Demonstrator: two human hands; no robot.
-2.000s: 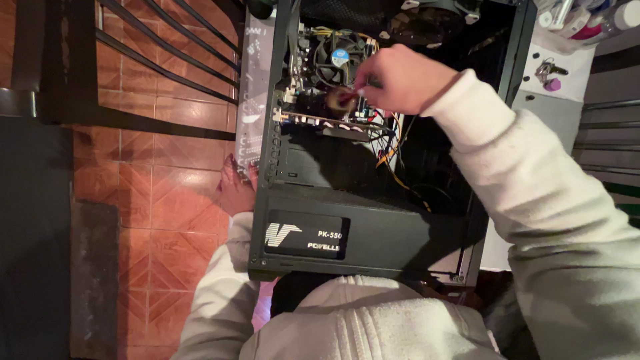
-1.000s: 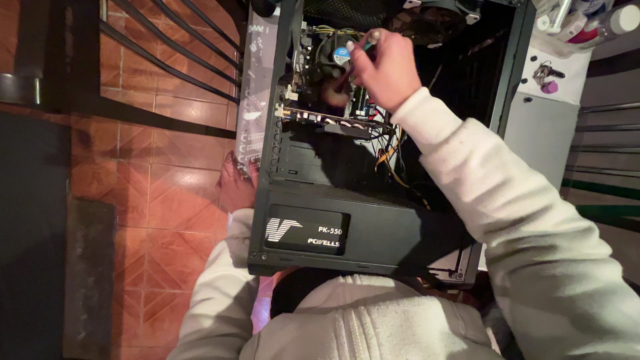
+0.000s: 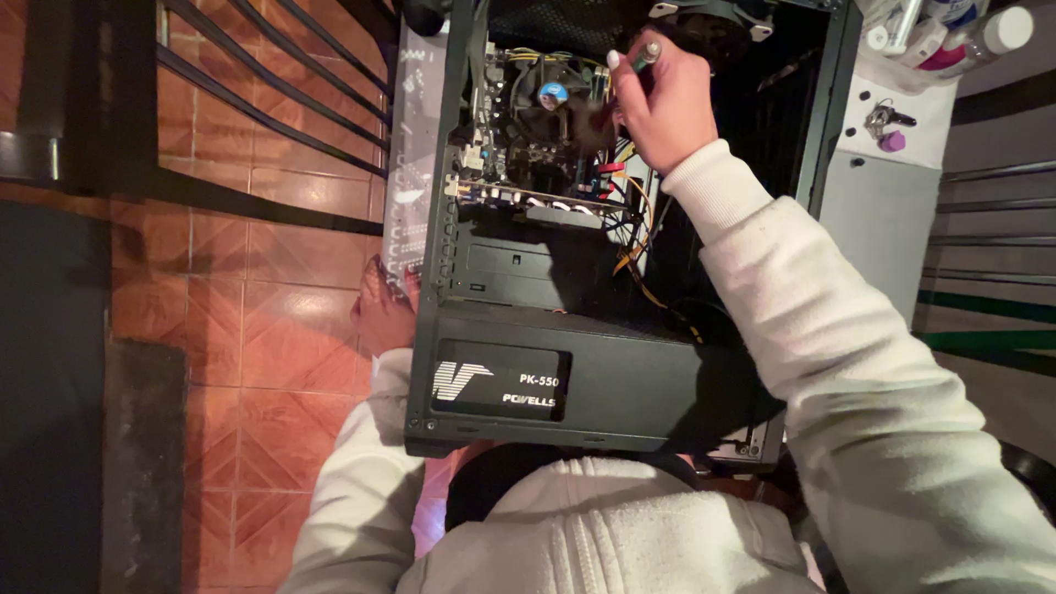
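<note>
A black computer case (image 3: 627,375) lies open-sided in front of me, with a motherboard, a CPU cooler fan (image 3: 551,96) with a blue centre, and a graphics card (image 3: 565,213) inside. My right hand (image 3: 670,103) grips the handle of a brush (image 3: 601,115) over the right side of the cooler; its bristles are blurred. Thin yellow and black cables (image 3: 642,268) hang just below that hand. My left hand (image 3: 386,309) rests against the outer left edge of the case, its fingers partly hidden. The power supply (image 3: 501,379) shows through a cutout at the bottom.
On the white surface at right lie keys (image 3: 881,120) with a purple piece (image 3: 892,142) and several small dark screws or caps. A clear container of bottles (image 3: 949,37) stands at top right. Black metal chair bars (image 3: 272,111) cross above the tiled floor (image 3: 272,330) at left.
My right hand, with the brush, has shifted slightly up and right over the cooler area since the earlier frames. My left hand stays at the case's left edge.
</note>
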